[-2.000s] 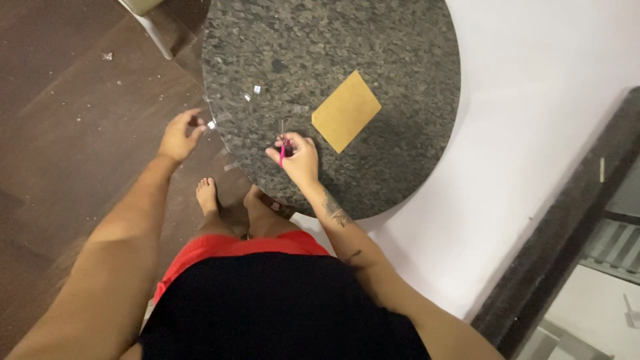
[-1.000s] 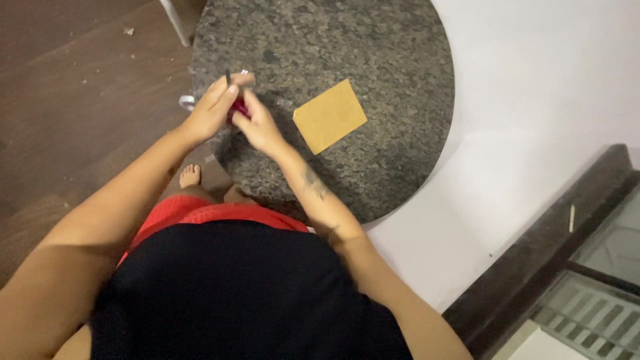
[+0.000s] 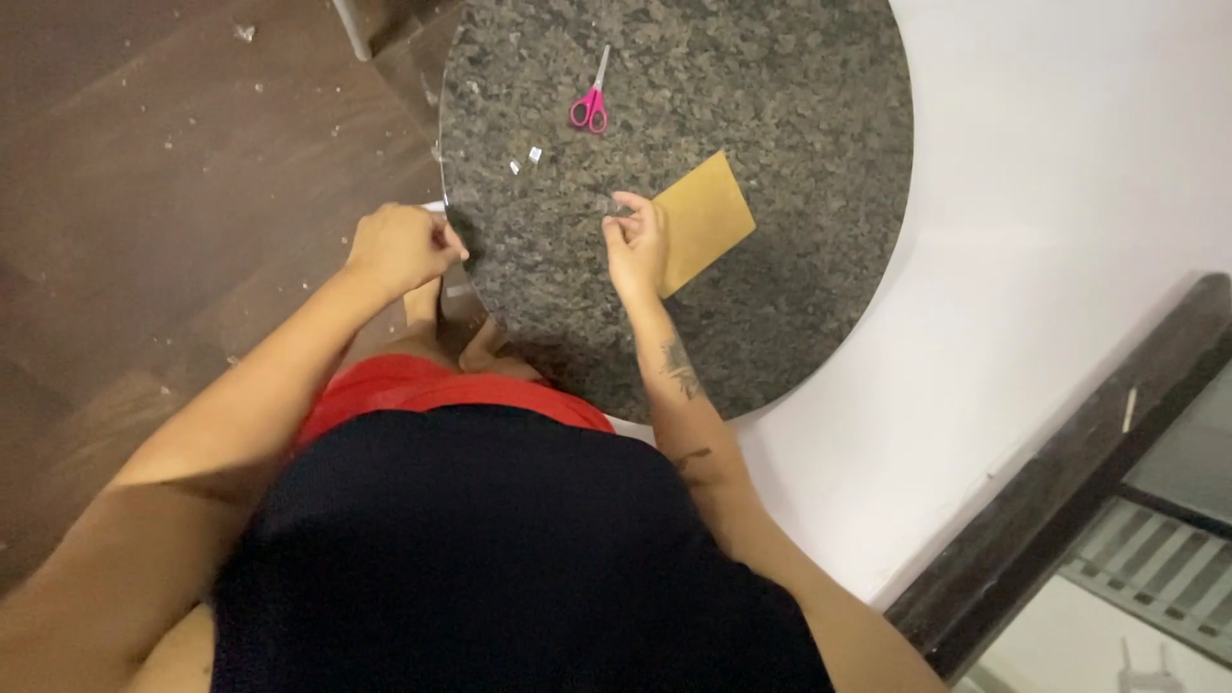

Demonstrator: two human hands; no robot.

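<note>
My left hand is at the table's left edge, fingers curled; a pale edge of something shows behind it, and whether the hand holds it cannot be told. My right hand is above the table, with a small clear piece of film or tape between thumb and fingers. Just right of it, and partly behind it, lies a tan paper envelope or card. Pink-handled scissors lie farther back, blades pointing away. Two small shiny scraps lie left of centre.
The round dark granite-patterned table stands beside a white wall. A chair or stool leg is at the upper left. Small bits of debris lie on the brown floor. A dark ledge runs along the lower right.
The pink scissors, in my right hand two seconds ago, now lie on the table. My hands, together one second ago, have moved apart, the right one towards the tan paper.
</note>
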